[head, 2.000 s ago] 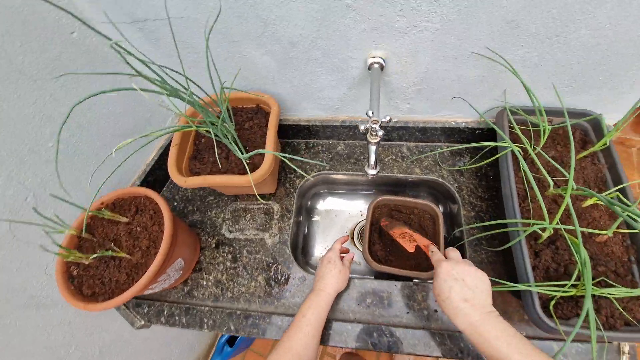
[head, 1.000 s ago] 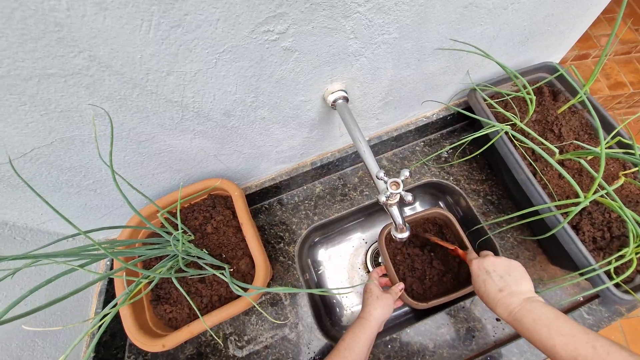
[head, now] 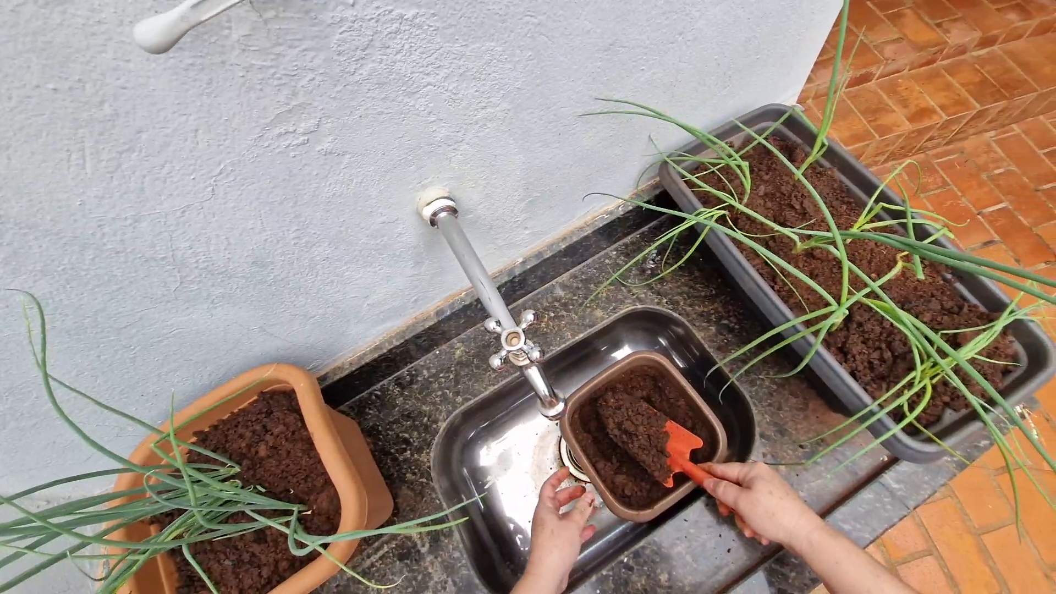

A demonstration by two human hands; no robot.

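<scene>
My right hand (head: 763,502) grips the handle of an orange hand trowel (head: 683,450), whose blade is heaped with dark soil. The trowel lies over a brown square plastic pot (head: 716,404) of soil that stands in a stainless steel sink (head: 487,487). My left hand (head: 561,520), fingers apart and palm up, is just left of the pot, over the sink, and holds nothing. A chrome tap (head: 540,388) reaches over the sink at the pot's upper left corner. Part of the drain (head: 571,462) shows between the pot and my left hand.
A terracotta-coloured planter (head: 355,462) with green onion plants stands on the dark stone counter (head: 412,396) at lower left. A long dark grey planter (head: 792,330) with more such plants lies right of the sink, its leaves hanging toward it. A pale wall (head: 330,165) rises behind; brick flooring is at right.
The trowel blade, tilted in the pot a second ago, now shows loaded with soil. My left hand has come away from the pot's side. The view has turned and shifted right.
</scene>
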